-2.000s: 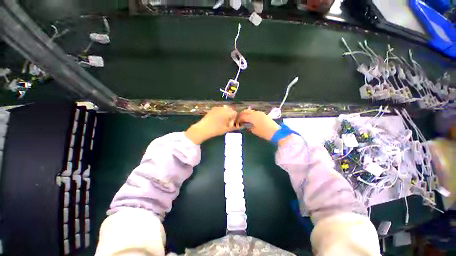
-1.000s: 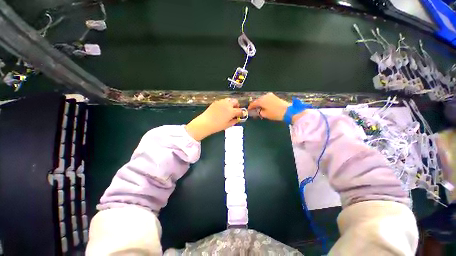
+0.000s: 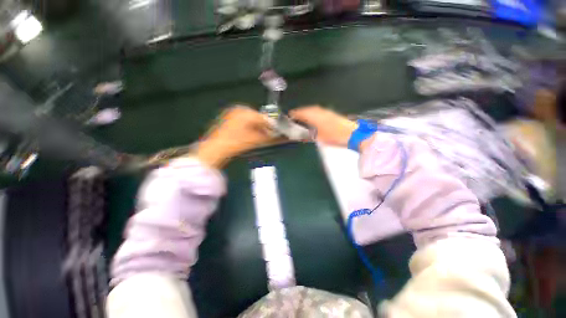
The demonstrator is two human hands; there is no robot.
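Note:
The view is blurred. My left hand (image 3: 239,131) and my right hand (image 3: 326,126) are close together over the rail between bench and belt. A small whitish adapter unit (image 3: 291,129) is between my fingertips, and both hands seem to touch it; its details are too blurred to tell. A row of white housings (image 3: 271,227) runs from below my hands toward my body. A blue wrist strap (image 3: 362,133) with a coiled blue cord is on my right wrist.
A corded unit (image 3: 272,81) lies on the green belt (image 3: 198,68) beyond my hands. Corded units (image 3: 465,68) lie at the far right. A white sheet (image 3: 354,192) with heaped cords is at the right. Black stacked trays (image 3: 37,248) stand at the left.
The whole view has shifted and blurred with head motion. My hands still meet at the rail, with the whitish unit now more visible between them.

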